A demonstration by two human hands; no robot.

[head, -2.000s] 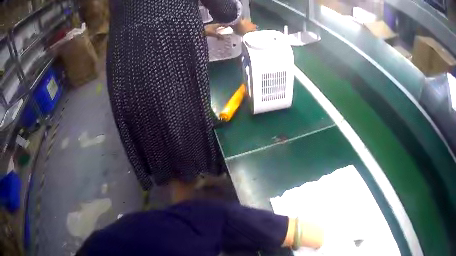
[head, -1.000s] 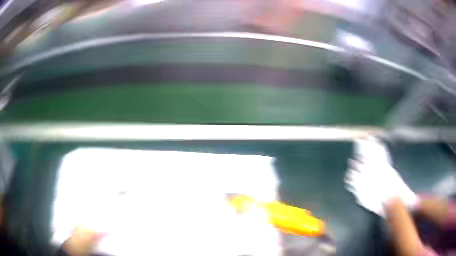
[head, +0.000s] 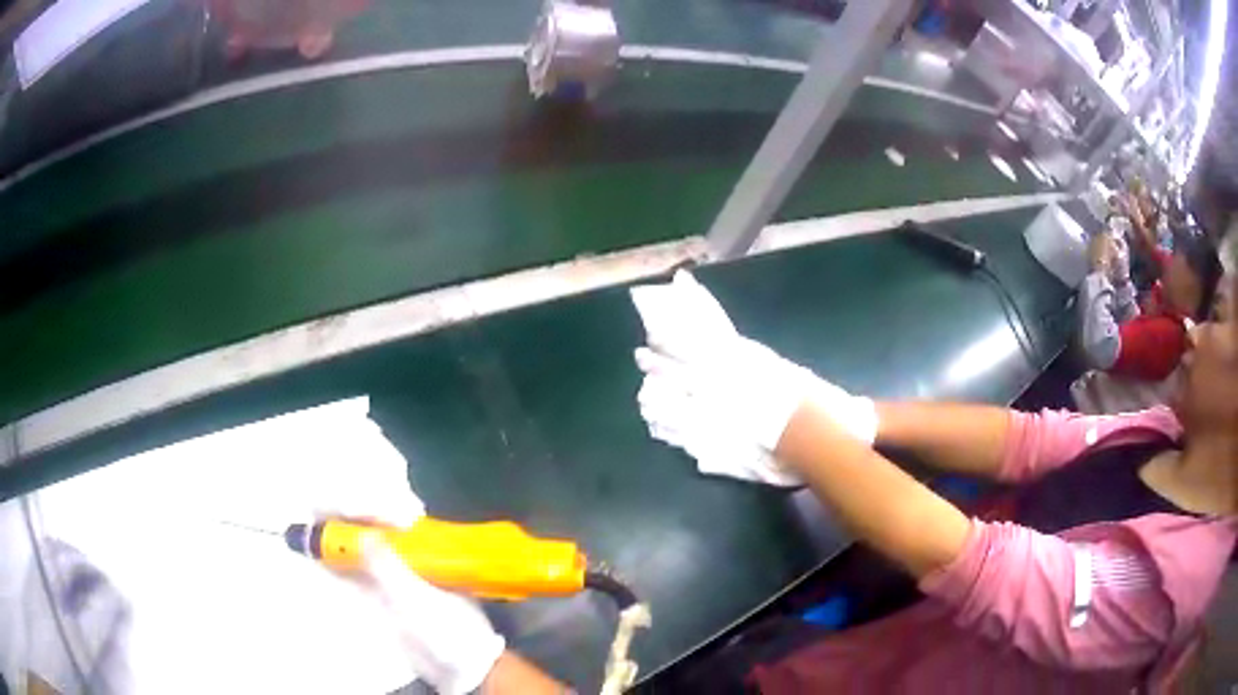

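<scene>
My right hand (head: 428, 618), in a white glove, is closed around a yellow-orange electric screwdriver (head: 496, 558) at the lower left. The tool lies nearly level over the bright white mat (head: 204, 468). Its black nose and thin bit point left, and its dark cord, wrapped in pale tape, leaves at the right end. The mat is overexposed, so details on it are lost. A pale shape with bluish shadows (head: 88, 611) is at the far left; I cannot tell what it is. My left hand is not clearly visible.
At right, a co-worker in pink (head: 1059, 570) holds white-gloved hands (head: 740, 394) together over the dark-green bench (head: 543, 407). A slanted metal post (head: 808, 129) rises from the belt rail (head: 367, 326). A round metallic-white part (head: 573, 52) is beyond. Another screwdriver (head: 944, 245) lies farther right.
The view has swung from the left neighbour to the mat, then towards the right neighbour. My right hand and the screwdriver now show farther left. My left hand has left clear view.
</scene>
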